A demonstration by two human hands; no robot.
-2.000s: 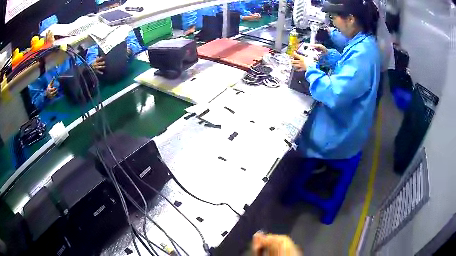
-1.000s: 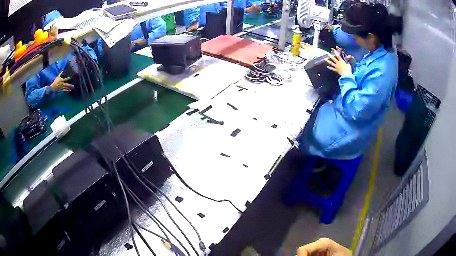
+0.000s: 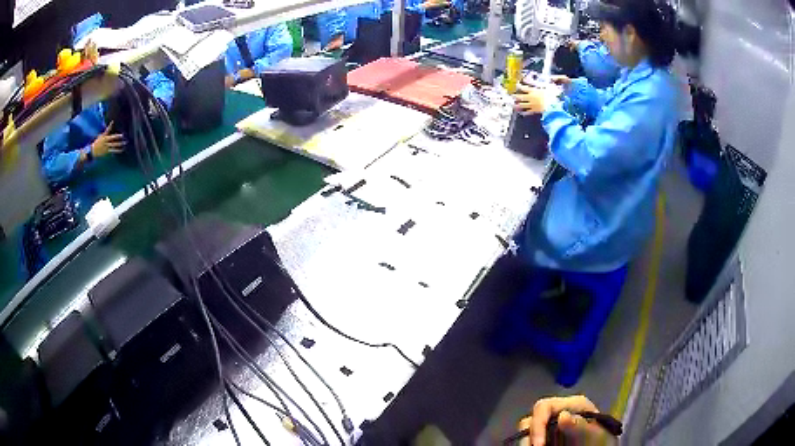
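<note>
My right hand (image 3: 567, 422) is at the bottom edge, partly cut off. Its fingers are closed around a thin black cord (image 3: 608, 422), whose thicker end points right. No left hand can be made out; a small pale blur at the bottom edge is unclear. Black speakers (image 3: 144, 327) stand in a row at the left of the bench, each with a small pale plate on its face. A black lead runs from the rightmost speaker (image 3: 248, 279) to the bench edge. Grey-black test cables (image 3: 228, 322) hang in front of the speakers onto the bench.
The silvery white padded bench (image 3: 349, 261) has small black tape pieces. Beyond are pale boards (image 3: 383, 131) with a black speaker, a red-brown pad (image 3: 410, 83) and coiled cables (image 3: 458, 124). A person in blue (image 3: 601, 174) sits on a blue stool (image 3: 571, 327), handling a dark box.
My right hand has moved right and come further into view, now showing the black cord. The seated person leaned toward the dark box, tilted it up, then set it back lower.
</note>
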